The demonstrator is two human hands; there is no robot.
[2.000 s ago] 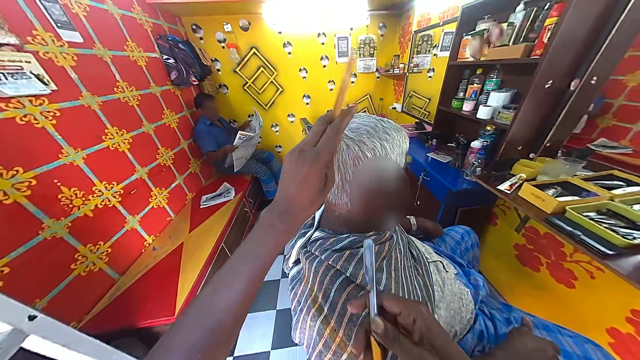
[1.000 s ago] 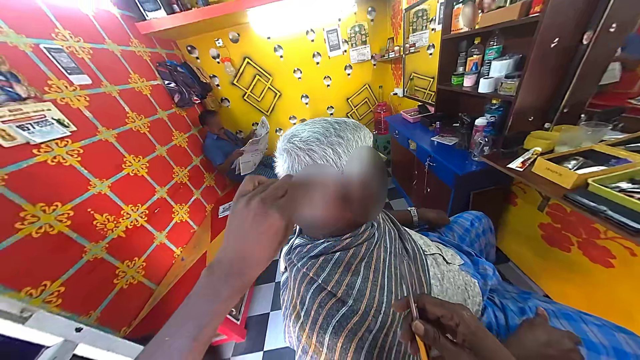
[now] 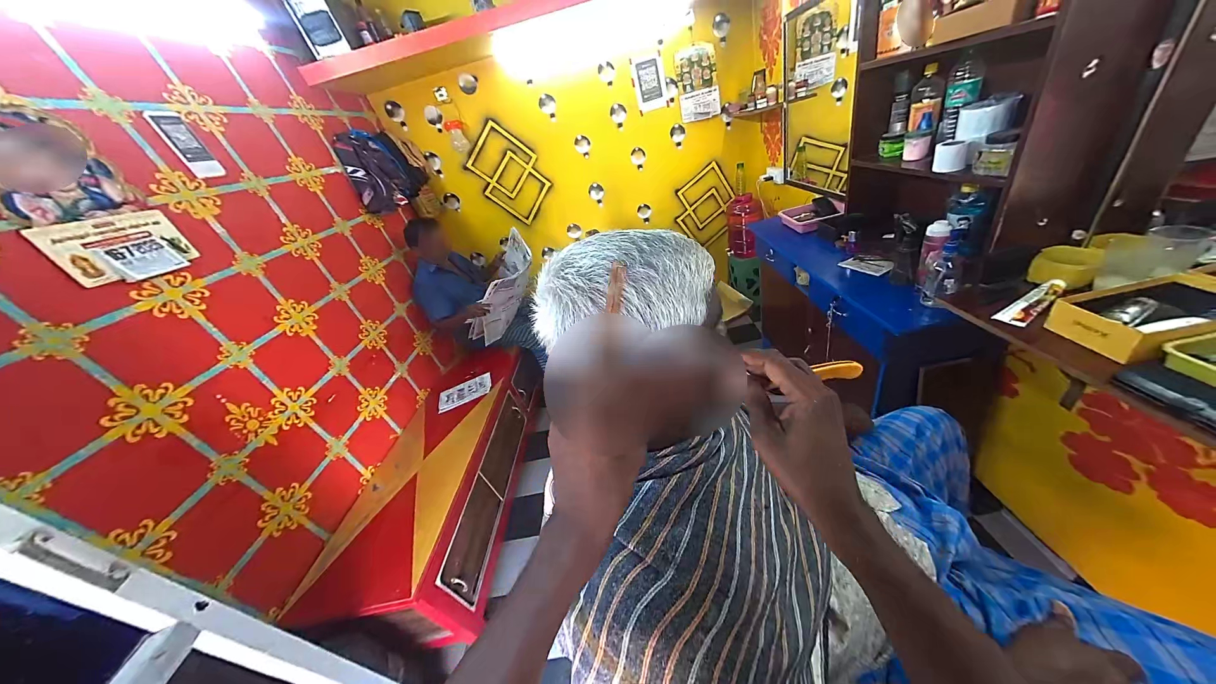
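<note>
A seated person with short grey hair (image 3: 627, 275) wears a striped cloth (image 3: 703, 570) over the chest and shoulders. My left hand (image 3: 597, 461) is at the left side of this person's head, its fingers lost in blur. From it a slim brown comb (image 3: 616, 290) stands up against the hair. My right hand (image 3: 803, 427) is at the other side of the blurred face, fingers bent around a straight razor; its orange handle (image 3: 838, 370) sticks out to the right behind the fingers. The blade's contact with the skin is hidden.
Another person (image 3: 446, 285) sits at the back left with a newspaper (image 3: 503, 294). A red and yellow bench (image 3: 446, 475) runs along the left. At right are a blue cabinet (image 3: 836, 285), shelves with bottles and a counter holding a yellow box (image 3: 1102, 328). A white metal frame (image 3: 190, 617) crosses the lower left.
My right hand has risen from low at the striped cloth to the side of the face, bringing the razor along. The left hand was raised beside the head two seconds ago and is now against it.
</note>
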